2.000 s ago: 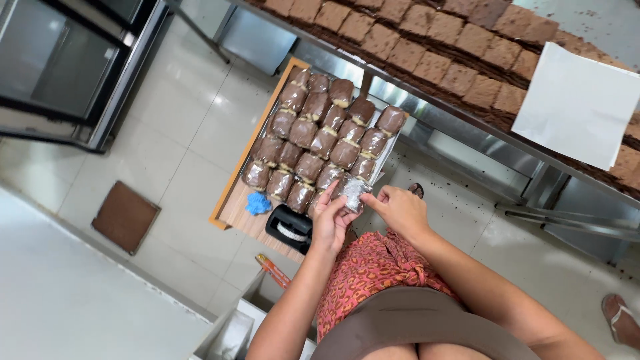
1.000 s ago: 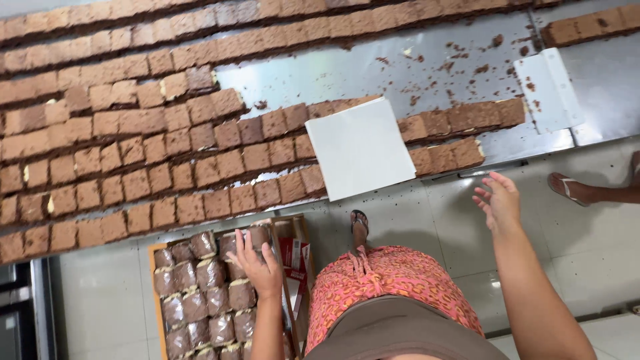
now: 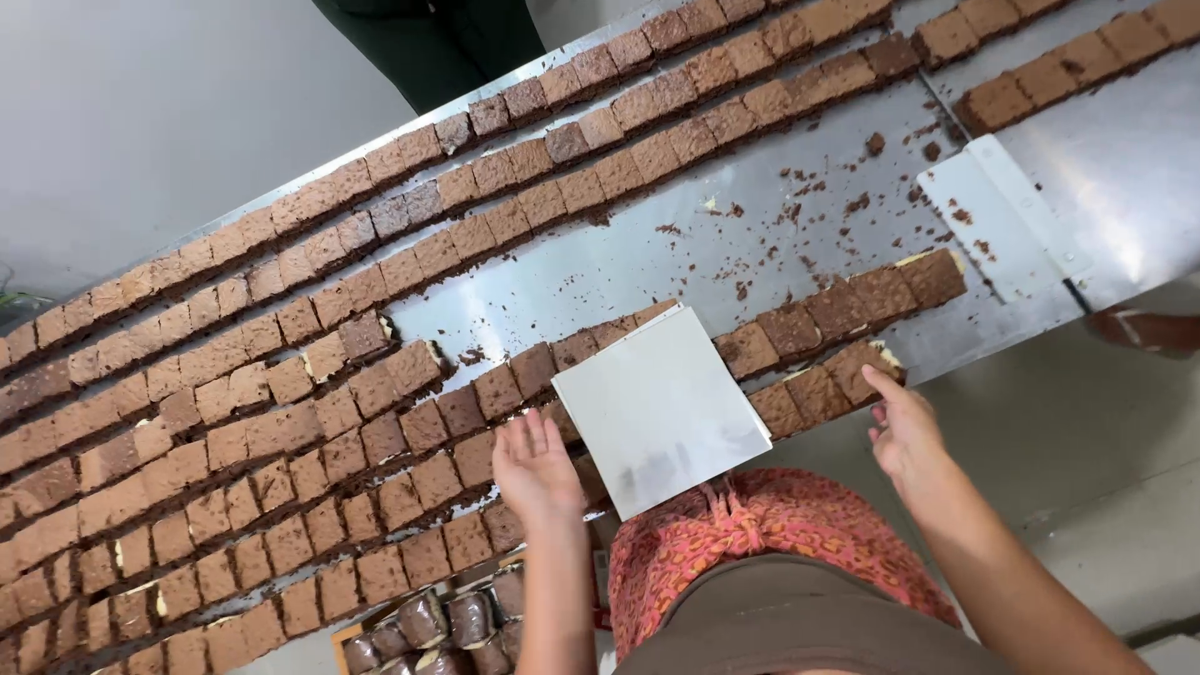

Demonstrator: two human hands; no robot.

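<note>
Long rows of cut chocolate cake squares [image 3: 431, 483] with pale filling lie on a steel table [image 3: 581, 267]. My left hand [image 3: 539, 473] is palm up with fingers apart, holding nothing, over the rows just left of a stack of white square sheets [image 3: 664, 408]. The sheets lie on top of two rows. To their right, my right hand [image 3: 902, 417] has its index finger at the end cake square [image 3: 861, 370] of the nearest row; whether it touches is hard to tell. Its other fingers are curled.
A white scraper [image 3: 1003, 216] lies on the table at the right among cake crumbs [image 3: 858, 202]. Below the table's near edge, wrapped cakes [image 3: 445, 623] sit in a wooden-edged tray [image 3: 342, 647]. A person in dark clothing [image 3: 441, 47] stands across the table; part of another person's leg [image 3: 1148, 330] shows at right.
The view has swung from the tray of wrapped cakes to the table. My hands, together on a wrapped piece two seconds ago, are now apart; my right hand has come to the end of the nearest row.
</note>
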